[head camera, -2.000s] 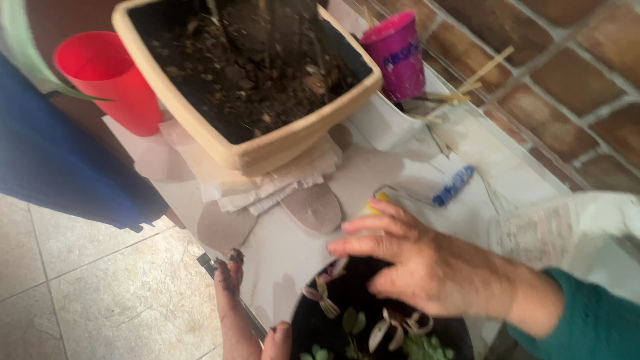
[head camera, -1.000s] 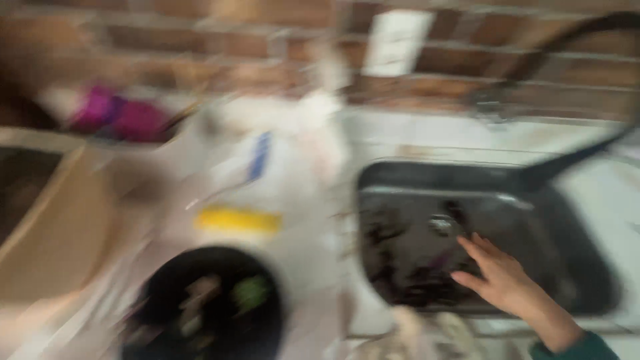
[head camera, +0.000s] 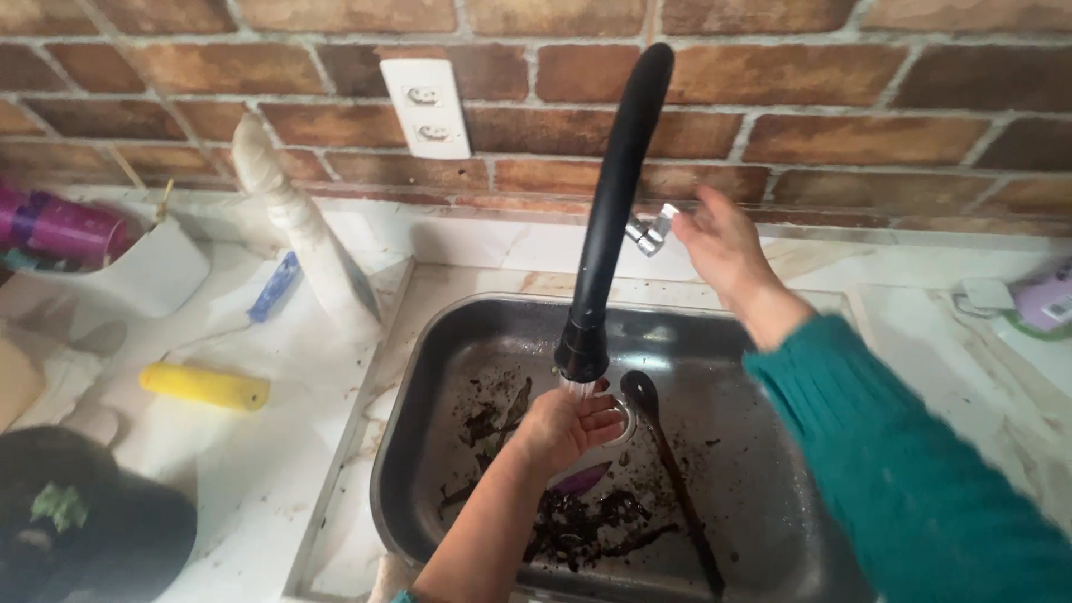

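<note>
Water runs from the black faucet spout [head camera: 605, 218] onto my left hand [head camera: 572, 425], which is cupped with fingers apart just beneath it and holds nothing. My right hand [head camera: 722, 243] is at the chrome faucet handle [head camera: 655, 232] by the wall, its fingers extended and touching or almost touching it. Below, the dark metal sink [head camera: 737, 469] holds wet soil and dead leaves [head camera: 586, 523], a purple leaf [head camera: 584, 479] and a dark long-handled spoon [head camera: 670, 461] leaning across the basin.
On the left counter lie a yellow paint roller [head camera: 205, 386] with a blue handle [head camera: 275, 287], a dark pot with a small plant [head camera: 59, 505], a white container [head camera: 155, 268] and a purple pot [head camera: 71, 230]. A pale wrapped bundle [head camera: 297, 226] leans nearby. An outlet [head camera: 426, 109] is on the brick wall.
The view has swung from the planters to the sink. My right hand has moved from over the sink to the faucet handle. My left hand is now under the spout, where water runs.
</note>
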